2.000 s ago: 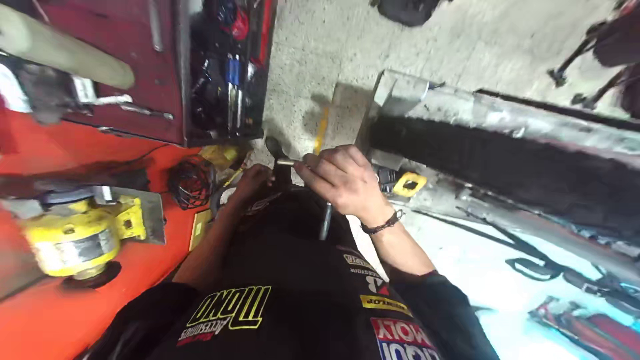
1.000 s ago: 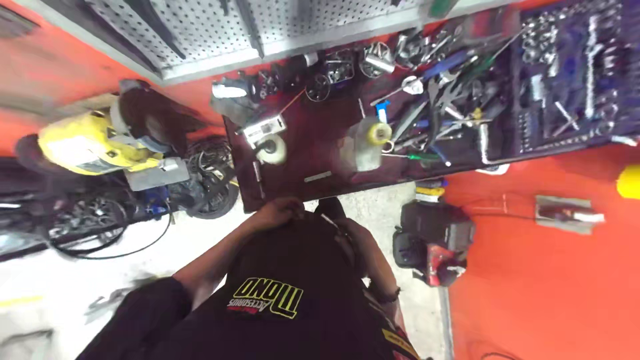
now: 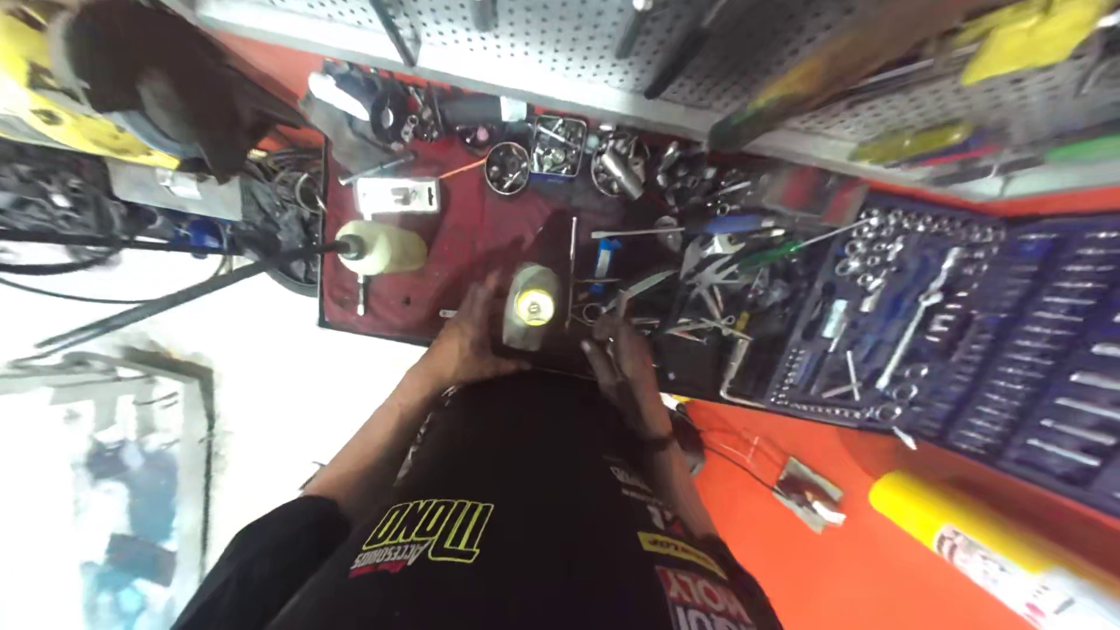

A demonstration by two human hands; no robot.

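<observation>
My left hand (image 3: 472, 337) rests at the front edge of the dark red workbench top (image 3: 472, 227), thumb spread from the fingers and nothing visible in it. Just right of it stands a translucent bottle with a yellow ring on top (image 3: 528, 328). Over the edge on the bottle's other side is my right hand (image 3: 626, 359), fingers partly bent. Its fingertips meet the lower end of a metal hand tool (image 3: 646, 284); whether they grip it is unclear. Between bottle and right hand lies a thin metal rod (image 3: 573, 267). Beyond is a blue-handled screwdriver (image 3: 735, 224).
Pliers (image 3: 719, 278) and other tools lie heaped right of my right hand, beside an open blue socket set (image 3: 910, 306). Small tins of hardware (image 3: 507, 168) line the back below a perforated metal panel (image 3: 560, 31). A pale yellow bottle (image 3: 392, 248) lies at left.
The view has swung from the floor to the workbench. Both hands, earlier close to my body, now reach over the bench's front edge. The shiny rod-like tool seen two seconds ago is out of sight.
</observation>
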